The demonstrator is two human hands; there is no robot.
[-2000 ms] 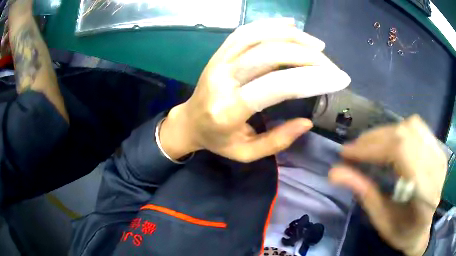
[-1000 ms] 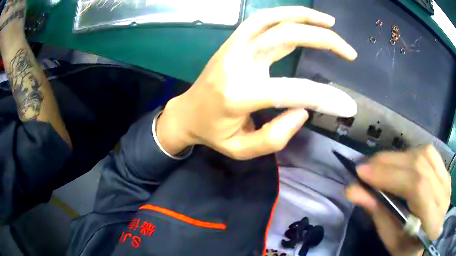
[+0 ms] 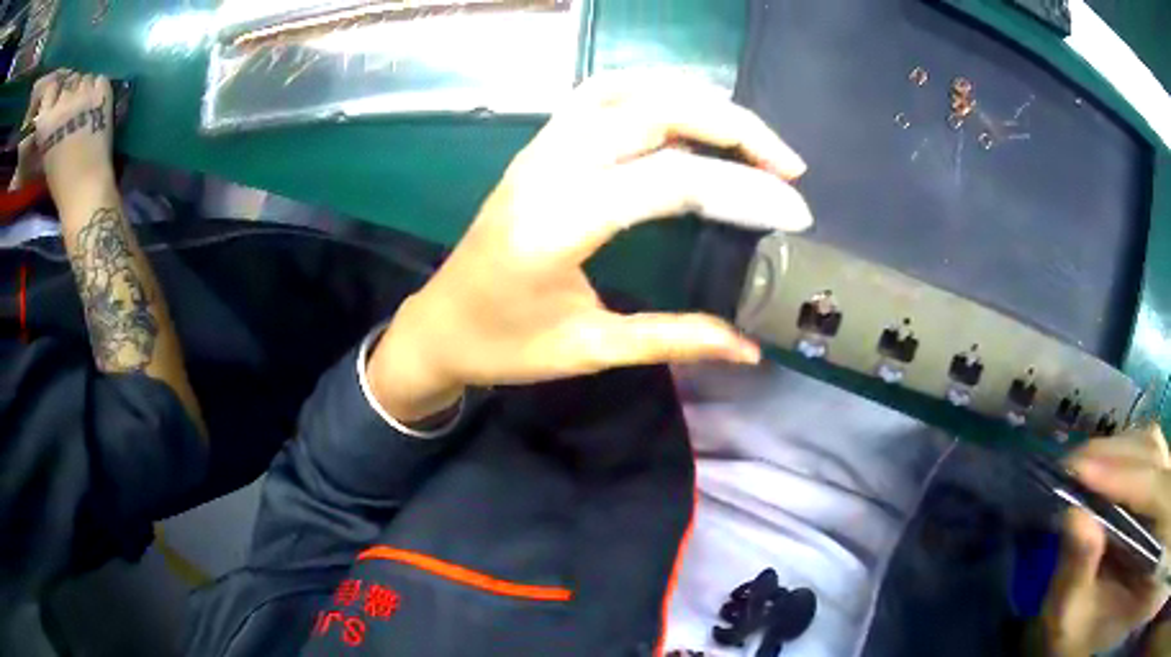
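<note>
The grey-tan fixture bar lies slantwise along the tray's near edge, with several small dark components in a row. My left hand is round the bar's dark left end, thumb at the lower edge and a finger in a white cot at the upper edge. My right hand, cut off by the right edge, holds dark tweezers below the bar's right end. The tweezer tips are hard to make out. Tiny copper coils with fine wires lie on the black tray.
A clear flat case with fine wires lies on the green bench at upper left. Another person's tattooed arm is at far left. Small black items lie on the pale cloth at my lap.
My left thumb and cot finger have spread apart at the bar's end. My right hand with the tweezers has moved right, away from the bar's middle, uncovering more components. The view has shifted slightly.
</note>
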